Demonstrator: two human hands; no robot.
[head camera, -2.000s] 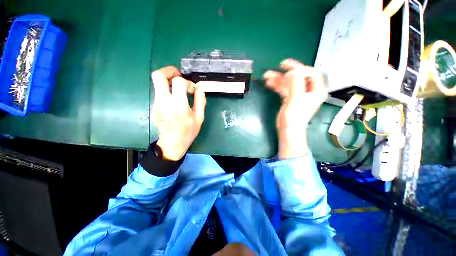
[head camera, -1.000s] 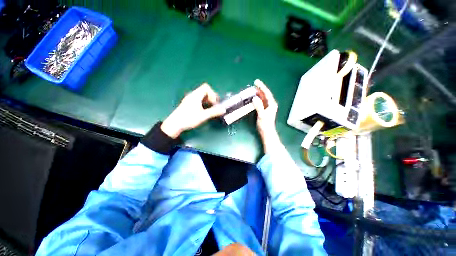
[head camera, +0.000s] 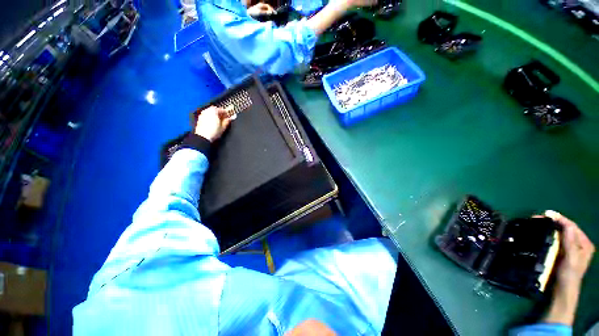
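My left hand (head camera: 213, 123) is at the rows of tiny pale parts at the far edge of the large black tray (head camera: 253, 154), left of the bench. Its fingers are bent together; whether they pinch a part cannot be told. My right hand (head camera: 570, 252) holds the opened black unit (head camera: 525, 252) by its right edge, on the green bench at the lower right. The unit lies open like a book, its left half showing a cluttered inside with small parts. A pale tape strip (head camera: 550, 262) runs along its right edge.
A blue bin (head camera: 376, 105) of thin silvery parts stands on the green bench (head camera: 420, 157). Open black units (head camera: 538, 85) line the far side. Another person's blue sleeve (head camera: 263, 49) reaches in at the top. Blue floor (head camera: 141, 131) lies left.
The view has swung left. My left hand has left the unit and moved to the black tray. The unit, earlier held in both hands, now lies opened with only my right hand on it.
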